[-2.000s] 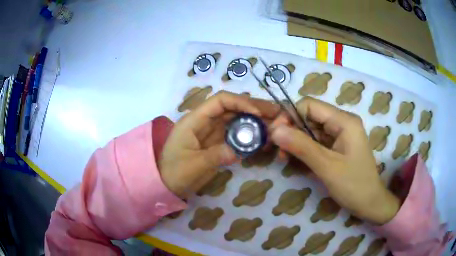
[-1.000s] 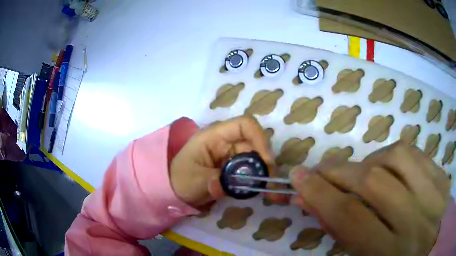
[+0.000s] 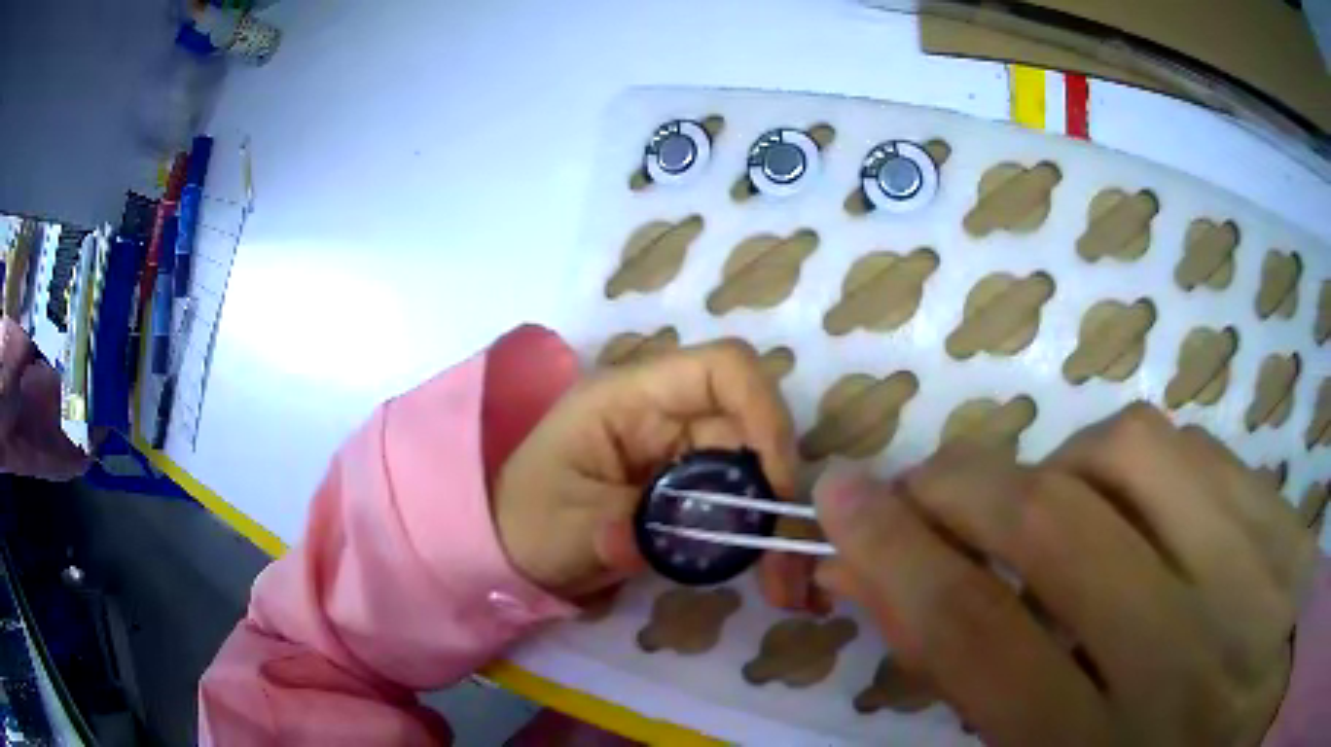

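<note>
My left hand (image 3: 635, 460) holds a dark speaker driver (image 3: 704, 552) by its edge, with its dotted dark face up. My right hand (image 3: 1058, 569) grips silver tweezers (image 3: 788, 525), whose two tips lie over the driver's face; whether they touch it I cannot tell. Under my hands is a white foam tray (image 3: 788, 343) with rows of notched round cutouts. Three speaker drivers (image 3: 782, 162) sit in its back row at the left, white ring and grey centre up. My hands hide part of the tray.
Pens (image 3: 187, 219) and a clear ruler-like strip (image 3: 219, 314) lie at the left edge. A brown cardboard sheet (image 3: 1153, 44) with a clear rim is at the back right. Yellow (image 3: 1029, 99) and red tape (image 3: 1077, 105) mark the tabletop. A coloured bundle (image 3: 234, 29) is at upper left.
The driver has turned from a bright centre to its dark face. The tweezers have come down over it from their raised position. The tray has shifted right in view.
</note>
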